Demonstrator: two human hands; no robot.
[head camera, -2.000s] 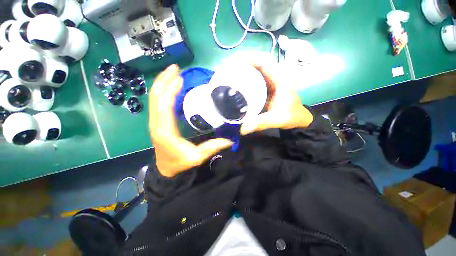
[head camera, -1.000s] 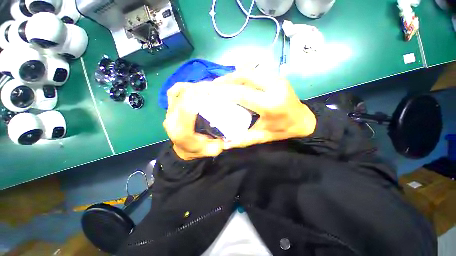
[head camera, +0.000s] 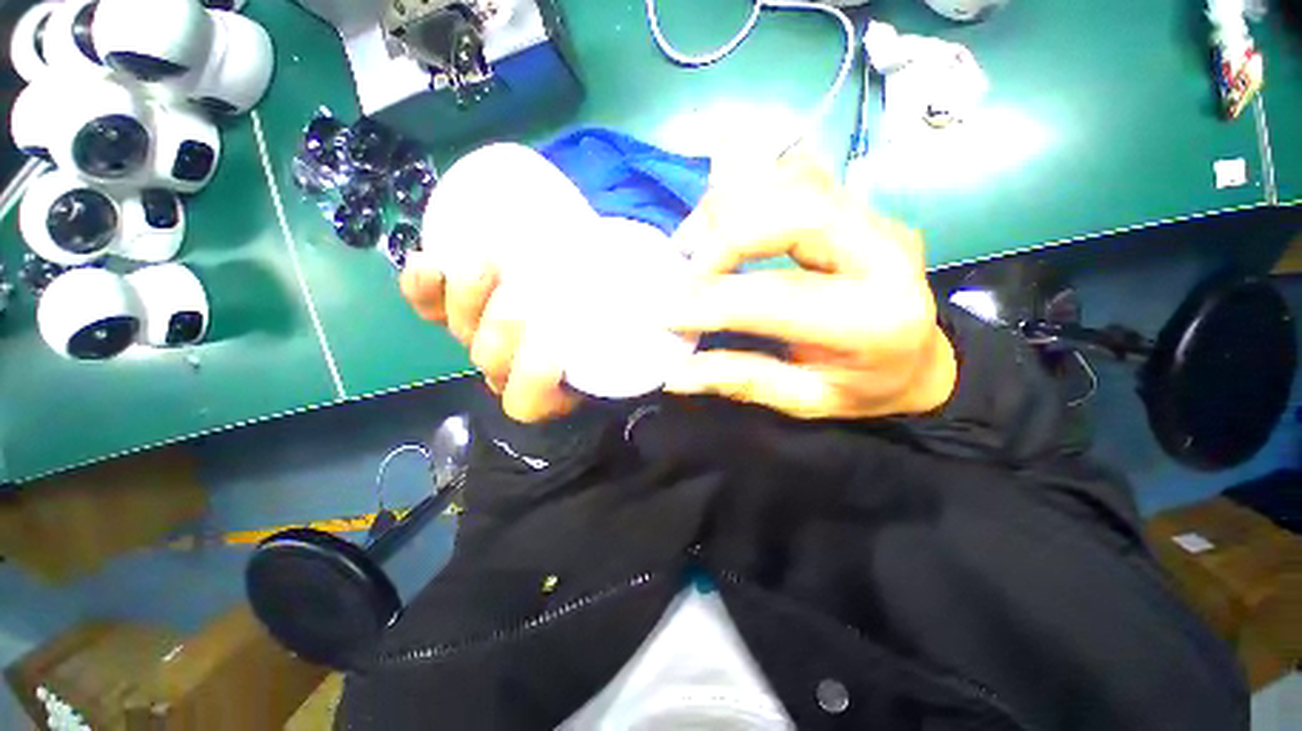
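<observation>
A white dual-lens security camera (head camera: 517, 214) is held above the bench's front edge, with its plain white back towards me and no black face showing. My left hand (head camera: 486, 336) is closed around its left and lower side, with the fingertips showing. My right hand (head camera: 835, 307) is on its right side, with the fingers against the smaller rounded part. Glare washes out the contact. A blue cleaning cloth (head camera: 624, 174) lies crumpled just behind the camera, partly hidden by it.
Finished or waiting cameras (head camera: 107, 146) are grouped at the left. Loose lens covers (head camera: 366, 183) lie beside the grey-white fixture (head camera: 471, 57). A white cable (head camera: 843, 79) and a white lump (head camera: 935, 79) are at the back. Black round stools (head camera: 1221, 371) stand beyond the bench edge.
The camera has been turned so its black faces are out of sight. My hands have moved apart around it, and the blue cloth now lies behind it. The view has shifted slightly.
</observation>
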